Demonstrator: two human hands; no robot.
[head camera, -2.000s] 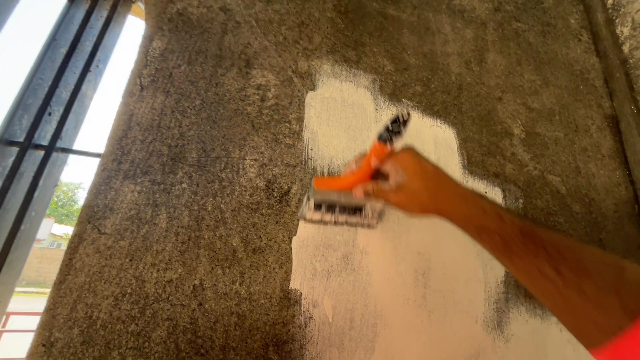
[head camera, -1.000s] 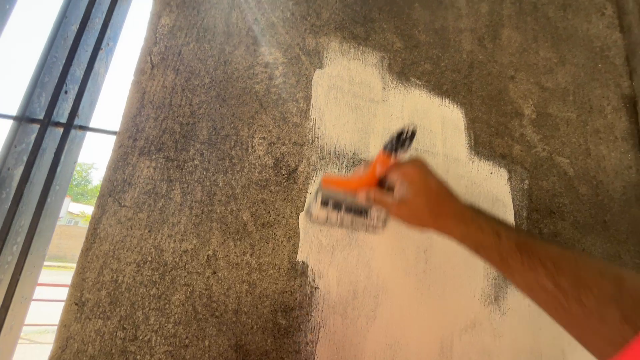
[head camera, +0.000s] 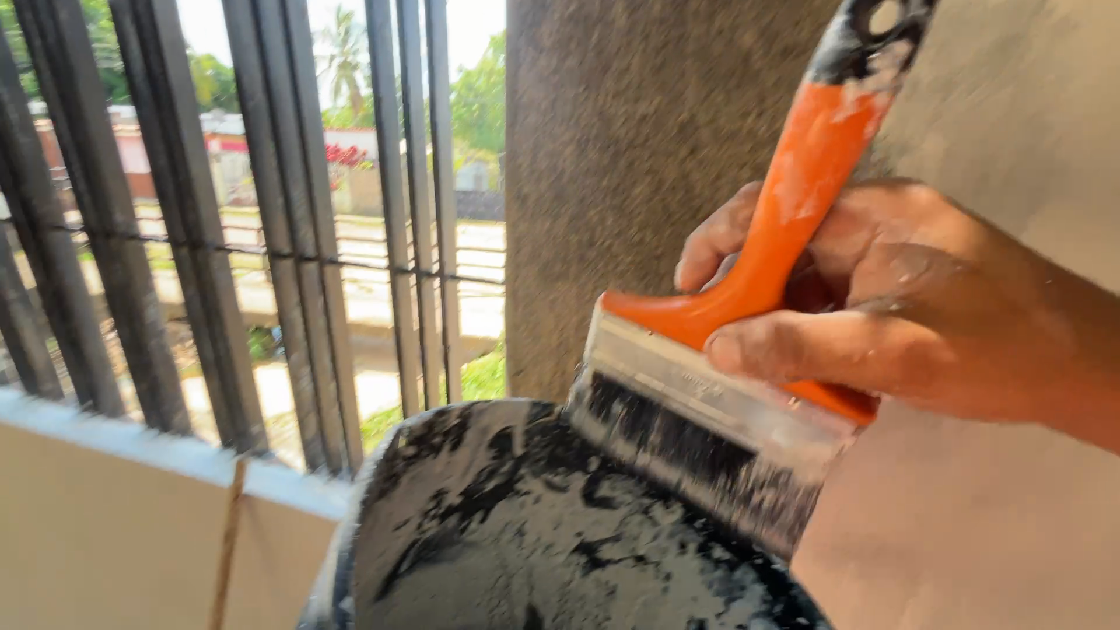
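My right hand (head camera: 901, 306) grips a wide flat paintbrush (head camera: 787, 210) by its orange plastic handle, whose black end is smeared with pale paint. The brush is tilted, with its metal ferrule and dark, paint-streaked bristles pointing down at the far rim of a black bucket (head camera: 516, 560). Pale paint coats much of the bucket's inner wall. Whether the bristles touch the rim, I cannot tell. My left hand is not in view.
A rough brown wall (head camera: 604, 175) stands behind the bucket, with a paler surface (head camera: 1006, 114) at the right. Dark metal bars (head camera: 289, 219) rise from a ledge (head camera: 131, 437) at the left. Outside are trees and buildings.
My right hand was moving the brush over the pale painted patch on the wall; now it holds the brush at the bucket's rim. The view has swung to the left-hand bars and bucket.
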